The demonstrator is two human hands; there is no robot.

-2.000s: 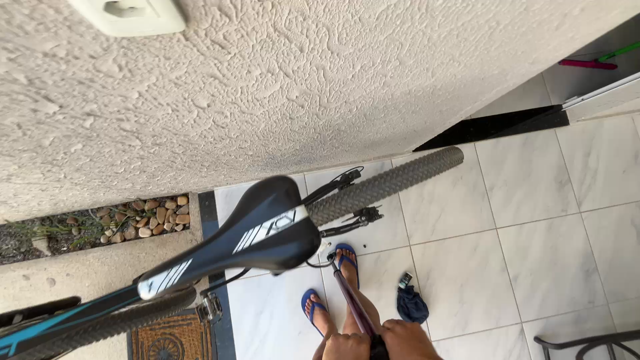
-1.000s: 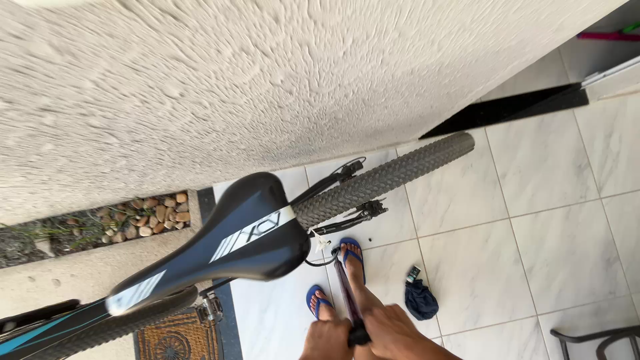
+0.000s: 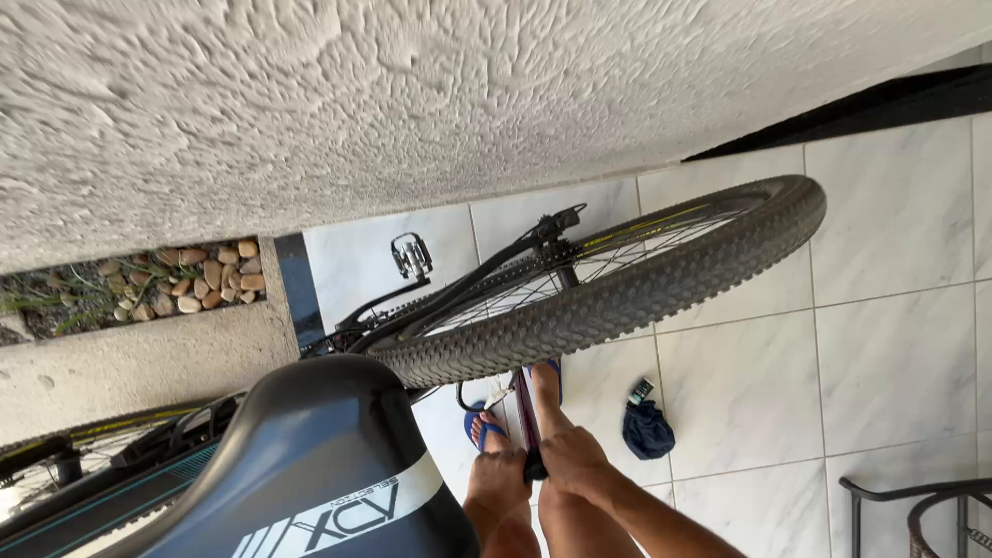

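Observation:
My left hand and my right hand are closed side by side on the black handle of what looks like a floor pump, with a purple barrel below it. A thin black hose curves beside the barrel; where it ends is hidden. Left of my hands, a bicycle's black saddle with a white stripe fills the lower foreground. Its knobby tire extends to the upper right, beyond my hands. The chain side and a pedal face the wall.
The textured wall runs along the bicycle. My feet in blue flip-flops stand on white tiles. A dark cloth with a small item lies to the right. A metal-framed chair is at lower right, and a pebble bed at left.
The view has shifted strongly, bringing the saddle close and showing more of the wheel and a pedal. Both hands have stayed together on the pump handle.

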